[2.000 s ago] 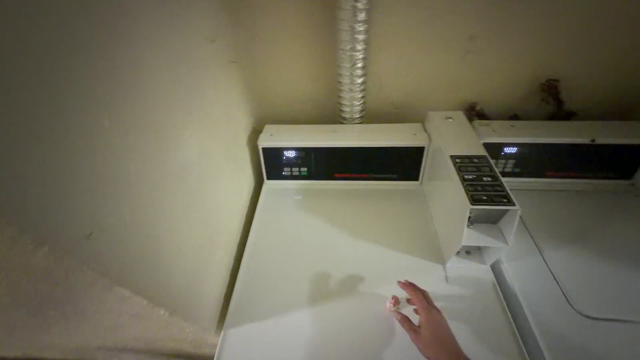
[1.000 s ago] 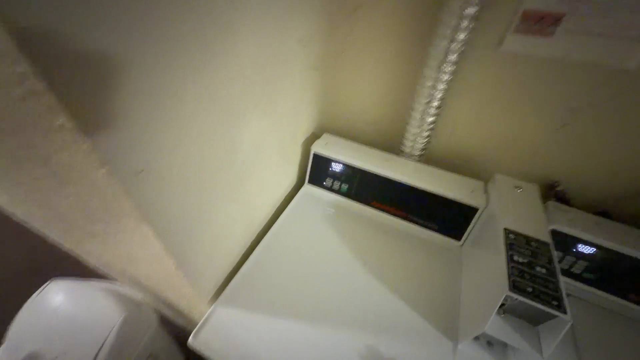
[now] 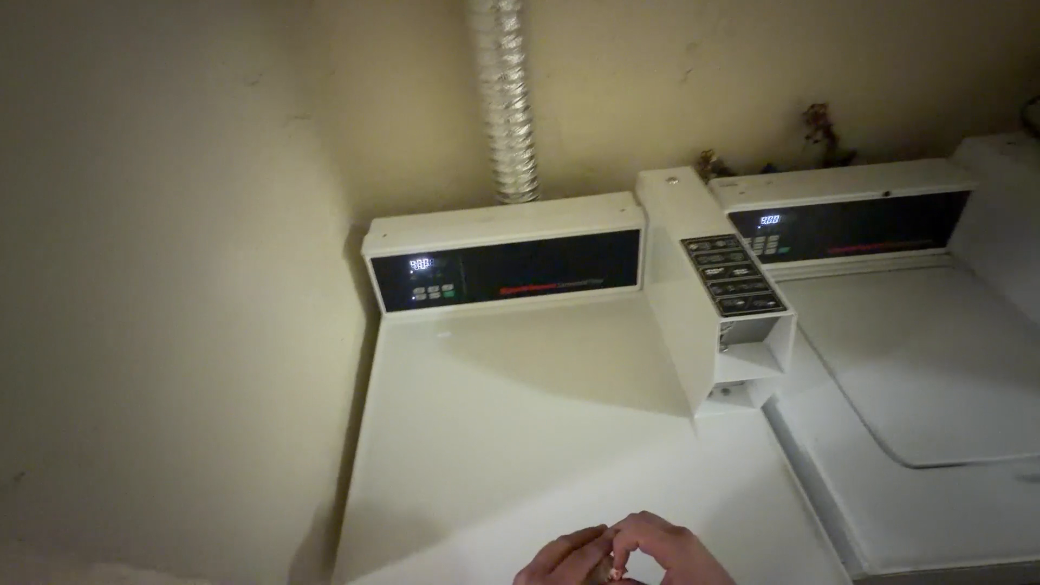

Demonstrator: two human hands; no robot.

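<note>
Both hands meet at the bottom edge of the view, over the white top of a laundry machine (image 3: 520, 390). My left hand (image 3: 569, 556) has its fingers bent around something small and pale (image 3: 615, 574), mostly hidden between the hands. My right hand (image 3: 670, 548) touches it from the other side, thumb and forefinger curved toward the left fingers. What the small thing is cannot be told. Behind the hands is the machine's black control panel (image 3: 508, 272) with a lit display. A white coin box housing (image 3: 682, 301) with black labelled plates rises at the machine's right side.
A ribbed foil duct (image 3: 510, 106) runs up the back wall. A bare wall (image 3: 162, 292) stands close along the left. To the right is a second machine with a lid (image 3: 934, 357) and its own lit panel (image 3: 849, 223). Dried plant-like debris (image 3: 821, 126) hangs behind it.
Both hands are now together at the bottom edge; a second ago neither was in view, and two seconds ago one hand was over the machine top. The view has swung back from the left.
</note>
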